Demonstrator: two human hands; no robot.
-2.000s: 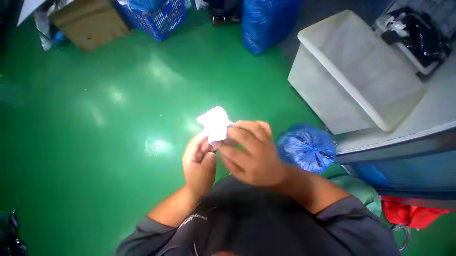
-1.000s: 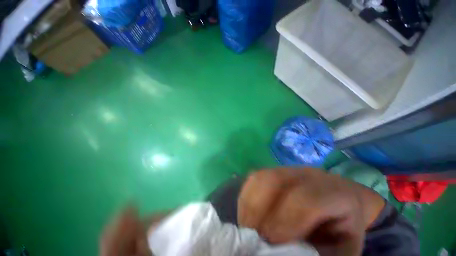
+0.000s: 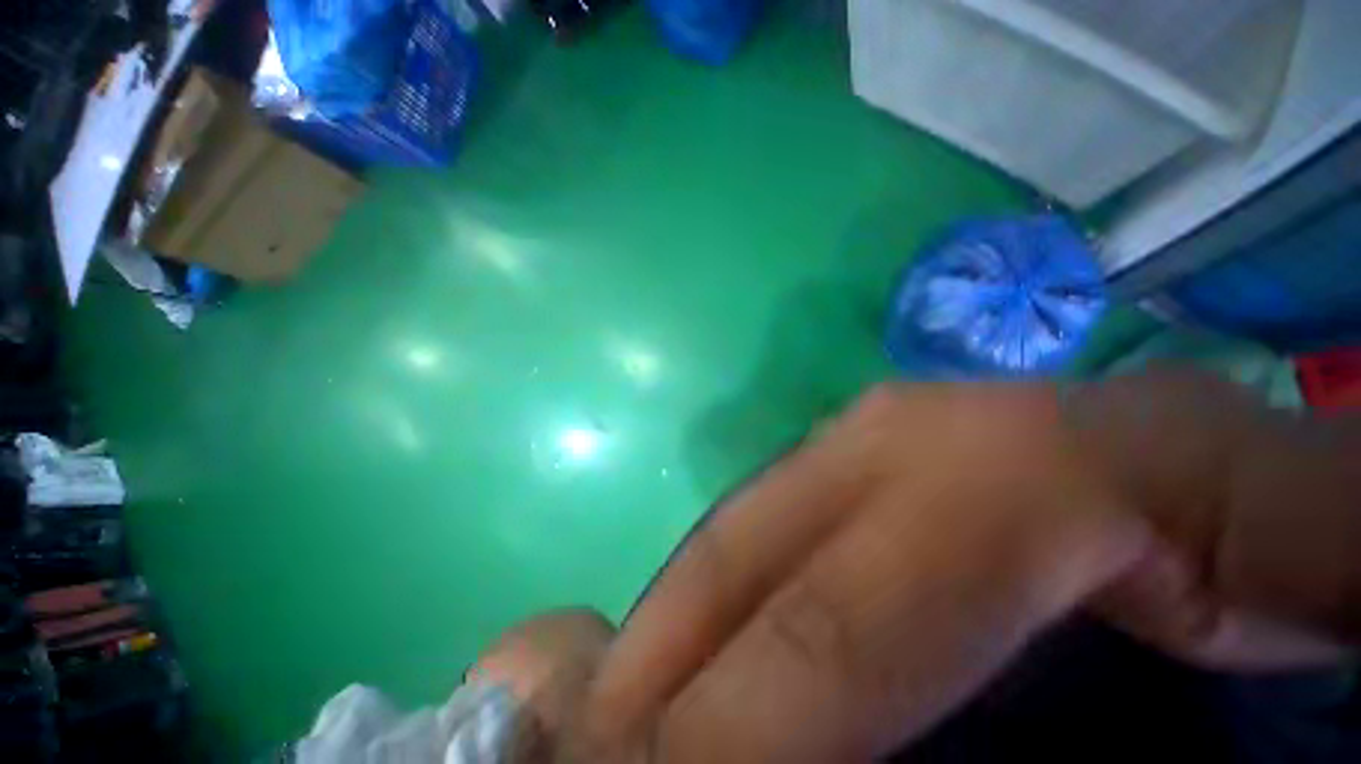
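A crumpled white tissue or cloth (image 3: 411,731) shows at the bottom edge, left of centre, cut off by the frame. My left hand (image 3: 545,652) is mostly hidden; a small part of it shows against the white piece and seems to grip it. My right hand (image 3: 881,567) is large and blurred, very close to the camera. It reaches in from the right, back of the hand up, and its fingertips overlap my left hand. Whether the right fingers also hold the white piece is hidden.
A tied blue sack (image 3: 1008,299) stands on the green floor (image 3: 448,493). A pale bin (image 3: 1030,90) is at upper right. A brown carton (image 3: 254,187), a white board (image 3: 112,164) and a blue crate (image 3: 433,90) are at upper left. Dark stacked items (image 3: 90,657) line the left edge.
My hands moved from in front of my body up close to the camera with the white piece. The view has shifted, bringing dark stacks in at the left and pushing the bin up and right.
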